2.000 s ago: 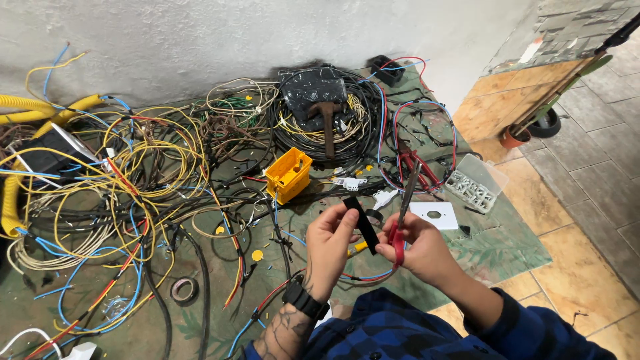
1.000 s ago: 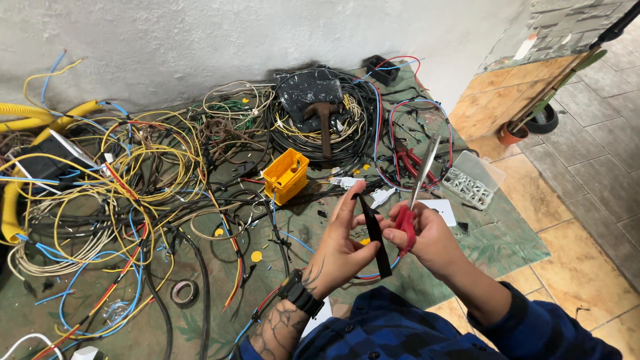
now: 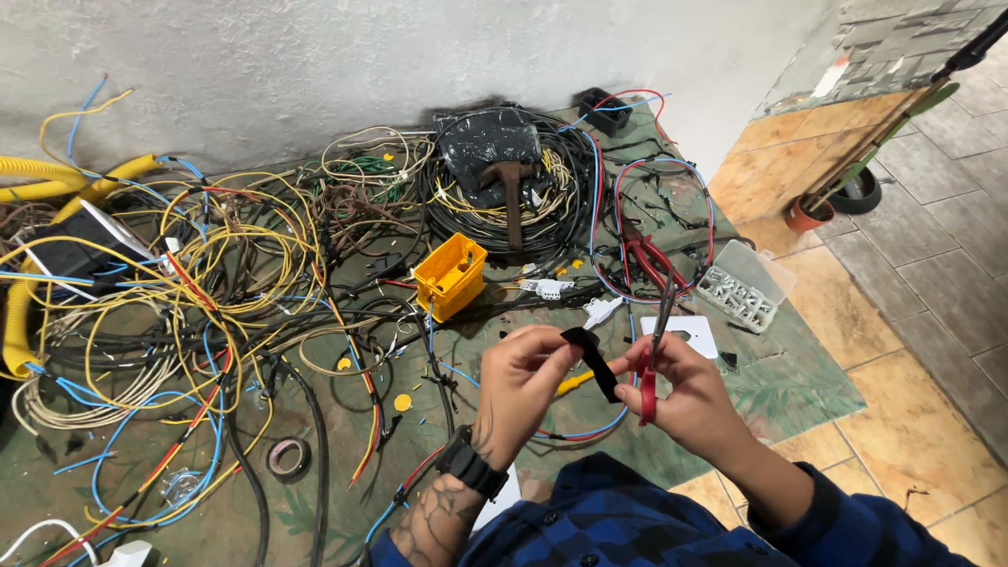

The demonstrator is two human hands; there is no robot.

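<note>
My left hand (image 3: 524, 382) pinches the upper end of a short strip of black tape (image 3: 596, 366) between thumb and fingertips. The strip slants down toward my right hand (image 3: 681, 394), whose fingertips are at its lower end. Scissors with red handles (image 3: 648, 386) are held in that same hand, with the blades pointing up. Behind my hands stands an open yellow plastic electrical box (image 3: 450, 276) with a blue wire at it. A white cover plate (image 3: 681, 335) lies just beyond my right hand. White connectors (image 3: 547, 288) rest behind the tape.
Tangled wires (image 3: 236, 276) and yellow corrugated conduit (image 3: 17, 315) cover the left. A hammer (image 3: 512, 197) lies on a coil of black cable (image 3: 441, 205). Red-handled pliers (image 3: 650, 264) and a clear box of small parts (image 3: 740, 295) are at right. A tape roll (image 3: 288, 459) lies front left.
The scissors have turned more upright in my right hand. That hand's fingertips have come to the strip's lower end, which hung free one second ago.
</note>
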